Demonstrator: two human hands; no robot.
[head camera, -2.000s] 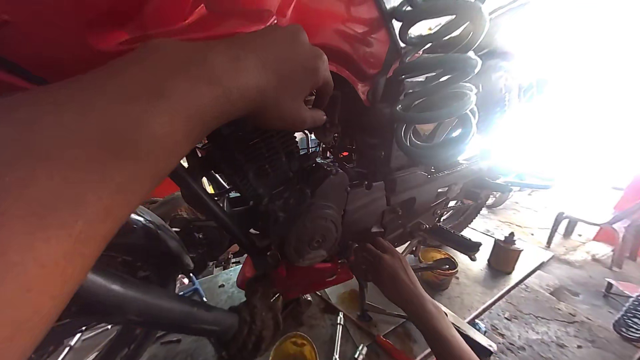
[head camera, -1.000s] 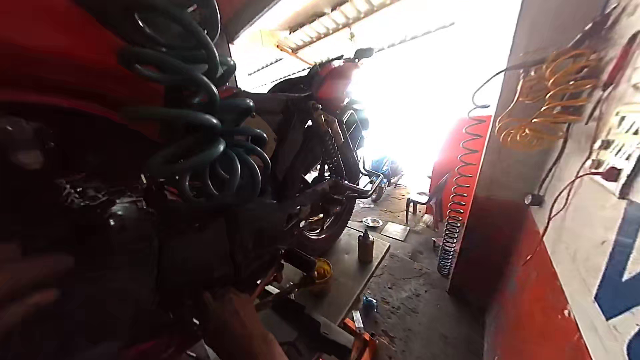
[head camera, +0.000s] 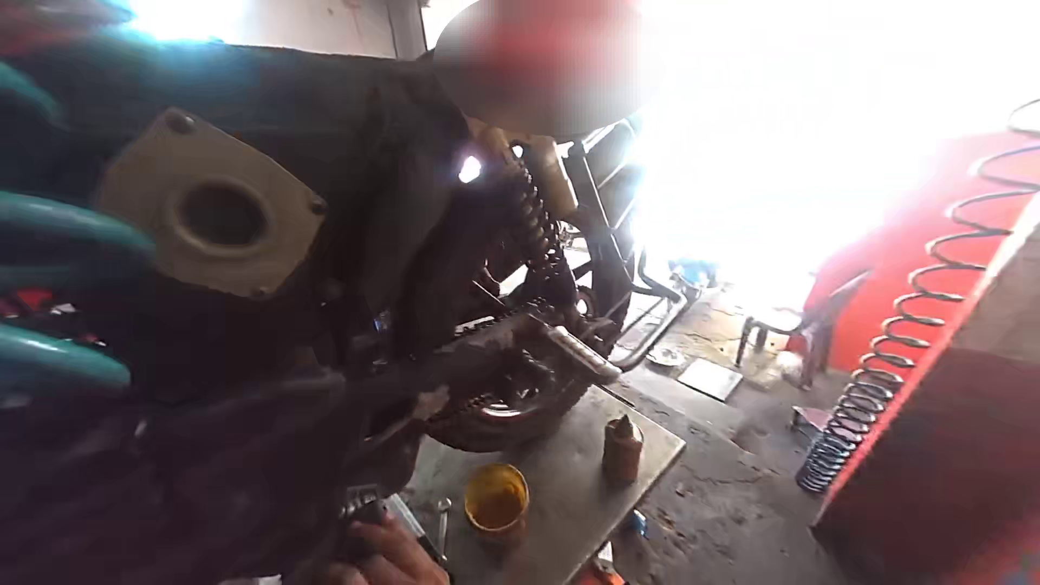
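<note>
My right hand (head camera: 386, 556) is at the bottom edge, its fingers curled by a dark part low on the motorcycle; whether it grips that part is unclear. My left hand is out of the picture. Just right of my right hand, a wrench (head camera: 443, 528) lies on the grey bench (head camera: 561, 520) beside a yellow container (head camera: 496, 508). The motorcycle's rear wheel and swingarm (head camera: 496, 357) are ahead, with a coil-spring shock absorber (head camera: 536, 219) above them. A beige metal plate with a round hole (head camera: 215, 207) shows at the upper left.
Thick green coiled hose (head camera: 65, 223) hangs close at the left. A brown bottle (head camera: 622, 451) stands near the bench's right edge. Beyond are a plastic chair (head camera: 792, 321), a flat square piece (head camera: 710, 379) on the floor, and a hanging coiled air hose (head camera: 881, 349) by a red wall.
The view has swung far to the right since the first frame. My left hand, at the engine two seconds ago, is out of the picture. My right hand remains low beside the motorcycle.
</note>
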